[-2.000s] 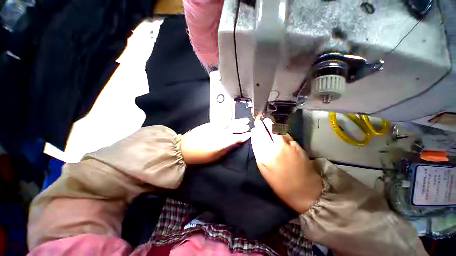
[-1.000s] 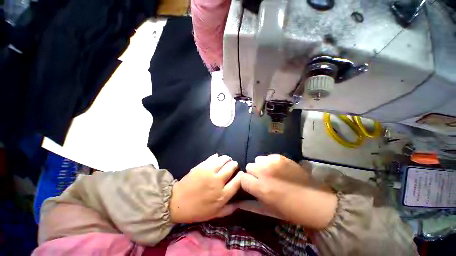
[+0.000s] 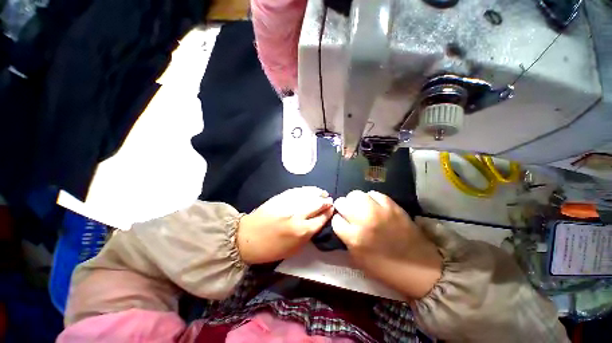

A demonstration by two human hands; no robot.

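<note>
Black cloth (image 3: 248,141) lies under the sewing machine head (image 3: 470,60) and reaches toward me, with a thin seam line running from the needle area to my fingers. My left hand (image 3: 285,224) grips its near edge with fingers bent. My right hand (image 3: 382,234) grips the same edge just to the right, the fingertips of both hands nearly touching. The presser foot area (image 3: 335,141) is above my hands, partly hidden by the head. A dark edge guide with a knurled screw (image 3: 375,173) stands right of it. A white slide plate (image 3: 298,144) shows left.
Yellow scissor handles (image 3: 466,184) lie right of the needle. A labelled case (image 3: 582,249) and an orange piece (image 3: 580,210) are far right. Dark cloth (image 3: 94,80) is piled left, above a blue basket (image 3: 74,248). A pink fluffy cover (image 3: 278,47) hangs by the head.
Both hands moved from beside the needle toward me, then slightly back up. The cloth's near part no longer hangs over the table edge; the ruler scale there now shows.
</note>
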